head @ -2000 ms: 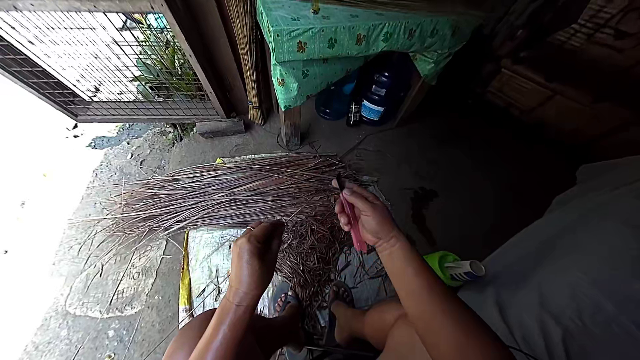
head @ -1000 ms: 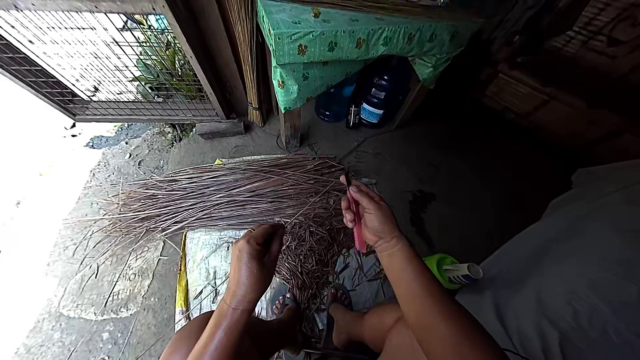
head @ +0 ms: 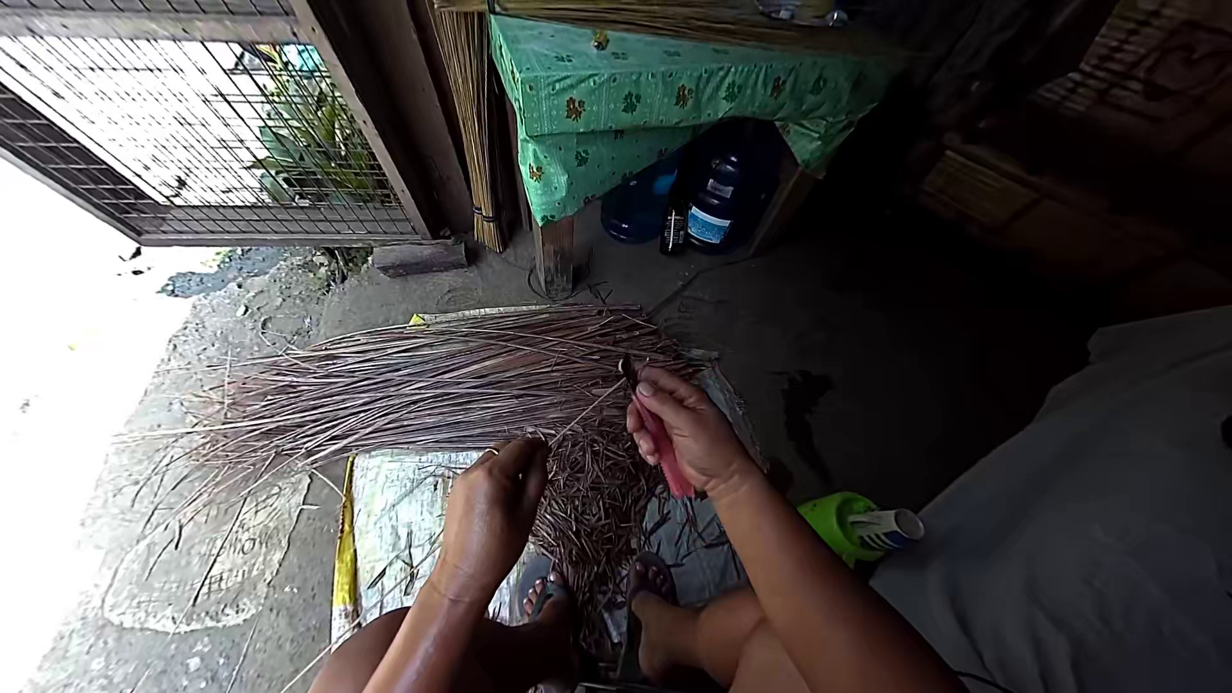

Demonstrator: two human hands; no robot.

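My left hand (head: 493,510) is closed on a thin brown stick, a palm midrib or similar stalk (head: 589,409), which slants up to my right hand. In my right hand (head: 688,428) is a knife with a pink handle (head: 664,448); its short dark blade touches or nearly touches the upper end of the stick. Behind both hands a large heap of long thin brown sticks (head: 433,380) lies on a flattened sack (head: 414,520). Below and between the hands is a pile of short brown scraps (head: 592,510). Fingertips of my left hand are partly hidden.
My sandalled feet (head: 549,592) stand at the scraps. To the right is a green container (head: 837,525) with a rolled item. Ahead stands a table with a green cloth (head: 635,96), large blue bottles (head: 731,192) beneath, an upright stick bundle (head: 478,135) and a mesh-panelled gate (head: 279,135).
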